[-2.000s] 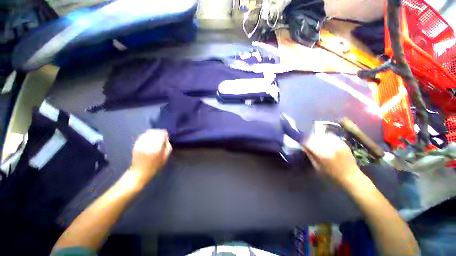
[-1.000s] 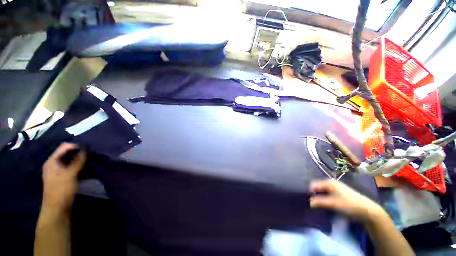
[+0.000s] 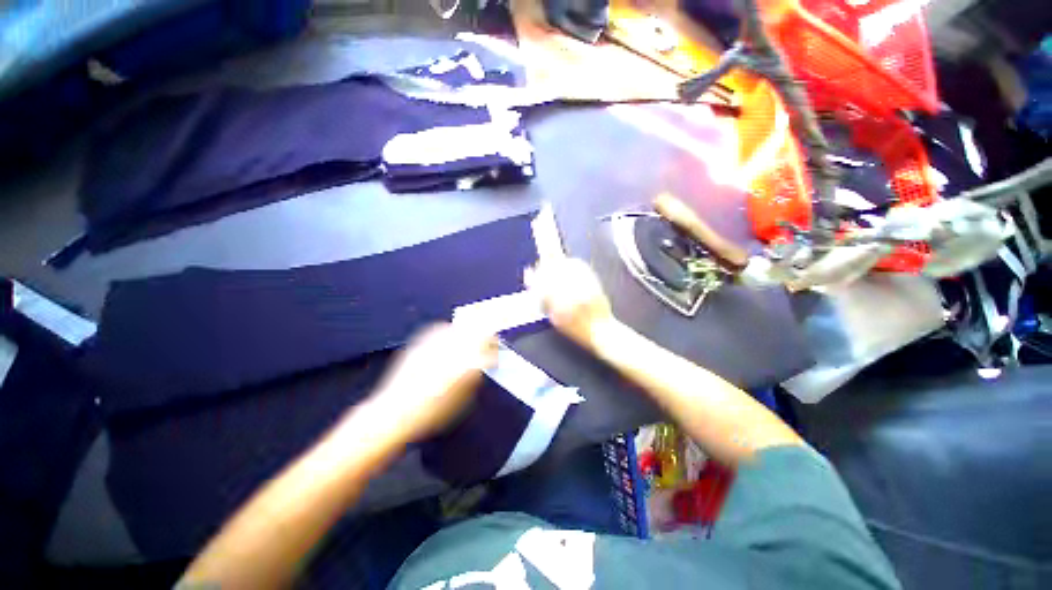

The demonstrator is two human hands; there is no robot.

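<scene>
A long dark navy fabric panel (image 3: pixel 300 305) lies flat across the table in front of me. White strips (image 3: pixel 536 403) show at its right end. A second dark part lies below it and hangs toward the table's front edge. My right hand (image 3: pixel 571 300) is on the white strip at the upper right end, fingers drawn together on it. My left hand (image 3: pixel 444 369) is blurred beside the other white strip; its fingertips cannot be made out. The iron (image 3: pixel 663 259) rests to the right of my right hand.
Waiting navy panels (image 3: pixel 265 144) with white ends lie at the far side. A dark piece with white patches (image 3: pixel 52 317) is at the left edge. Red baskets (image 3: pixel 848 58) stand at the upper right. A wrapped hose (image 3: pixel 888 231) hangs over the right side. A blue crate (image 3: pixel 626 490) is below the table edge.
The navy panel, held up and blurred before, now lies flat on the table. Both hands have come together at its right end. The view has shifted to the right.
</scene>
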